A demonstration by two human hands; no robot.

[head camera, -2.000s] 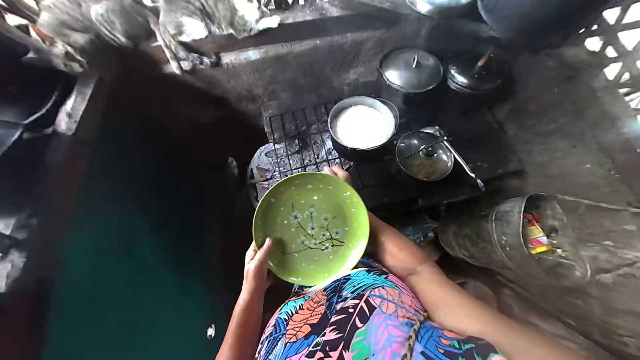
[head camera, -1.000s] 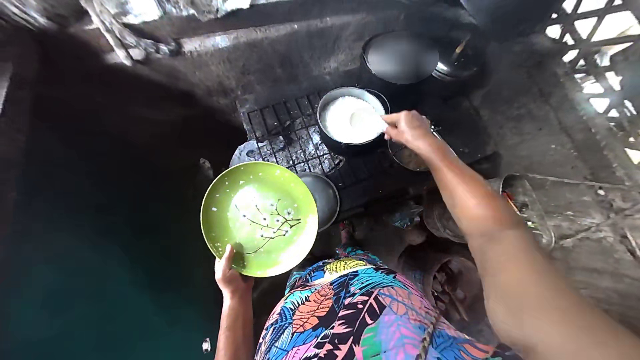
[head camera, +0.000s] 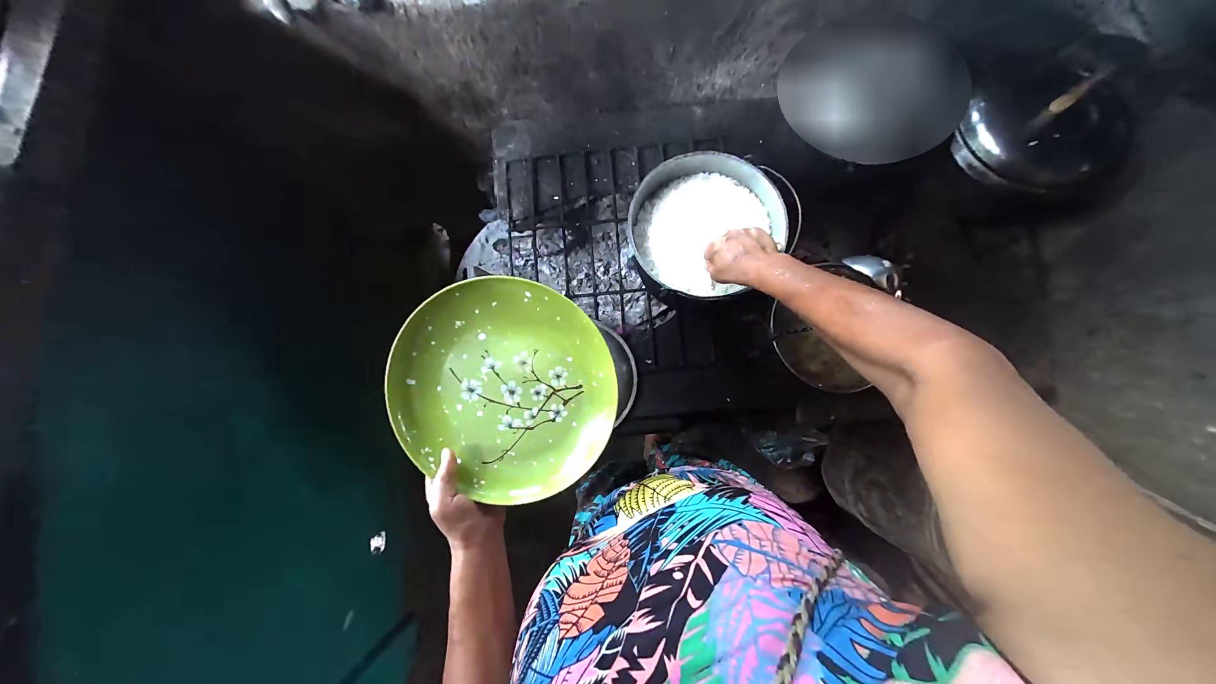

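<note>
A green plate [head camera: 503,389] with a white blossom pattern is held by its lower left rim in my left hand [head camera: 461,508], thumb on top. My right hand [head camera: 741,256] is over the lower right part of a metal pot [head camera: 655,176] of white cooked rice [head camera: 703,223]. Its fingers are curled; whether they hold a utensil in the rice is hidden. The pot rests on the right part of a black metal grate [head camera: 546,180]. Below my right forearm, partly hidden, is a smaller pan [head camera: 822,356].
Ash [head camera: 608,252] lies under the grate. Dark lidded pots stand at the back right, one with a shiny lid [head camera: 1026,142]; another round shape [head camera: 874,90] is blurred. A round dark metal rim [head camera: 622,375] shows behind the plate. A green surface [head camera: 218,532] is on the left.
My right hand has gone from the plate to the rice pot and now reaches over the rice. My left hand keeps the plate. The view has shifted.
</note>
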